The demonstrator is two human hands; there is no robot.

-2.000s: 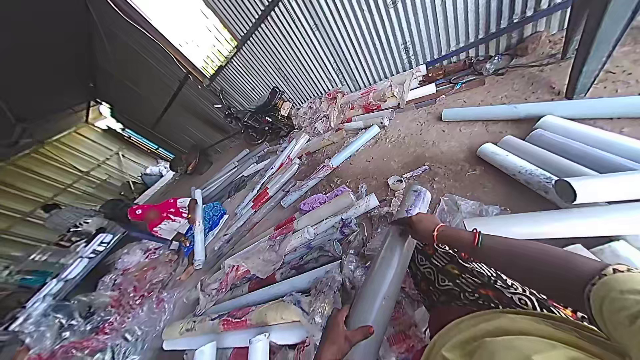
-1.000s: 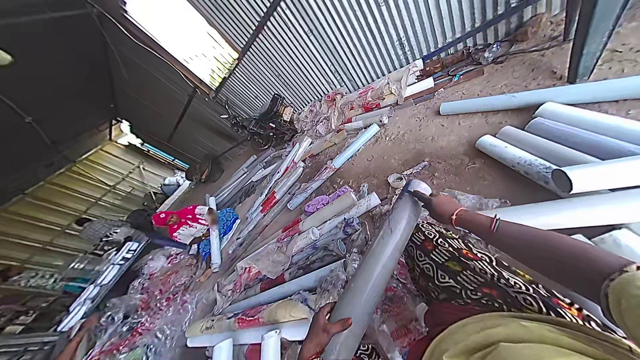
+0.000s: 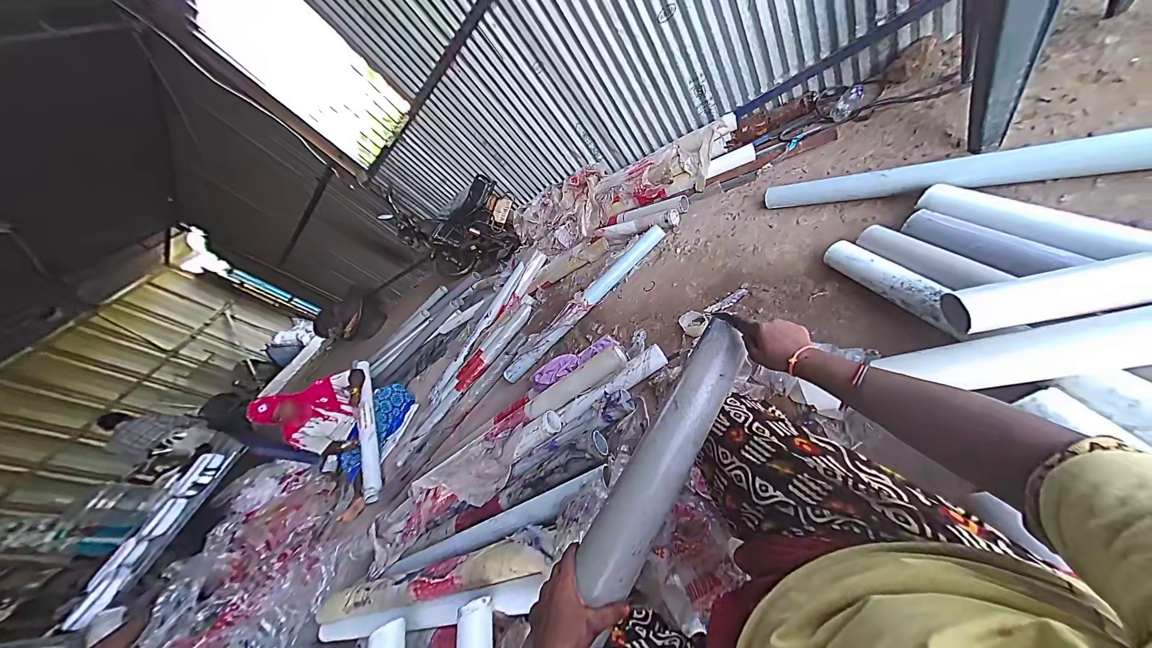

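A thick grey plastic pipe (image 3: 661, 463) lies slantwise in front of my body, over a patterned dark cloth (image 3: 810, 468). My left hand (image 3: 576, 605) grips its near end from below, thumb along the side. At the far end my right hand (image 3: 776, 344), with thin bands at the wrist, has its fingers bent over the rim; the fingertips are dark and partly hidden, and whether they hold something small is unclear. Just beyond that rim a small pale ring-shaped thing (image 3: 693, 323) lies on the ground. Crumpled clear plastic film (image 3: 688, 576) with red print is under and beside the pipe.
Film-wrapped pipes (image 3: 486, 576) are piled to the left. Several bare pipes (image 3: 1062, 288) lie at the right, near a metal post (image 3: 1008, 81). Farther off, a seated person (image 3: 310, 414) holds a white pipe (image 3: 368, 436). A motorcycle (image 3: 468, 225) stands by the corrugated wall (image 3: 576, 81).
The near end of the grey pipe has swung a little to the left with my left hand. My right hand has shifted to the pipe's far rim, its fingers now bent over the edge.
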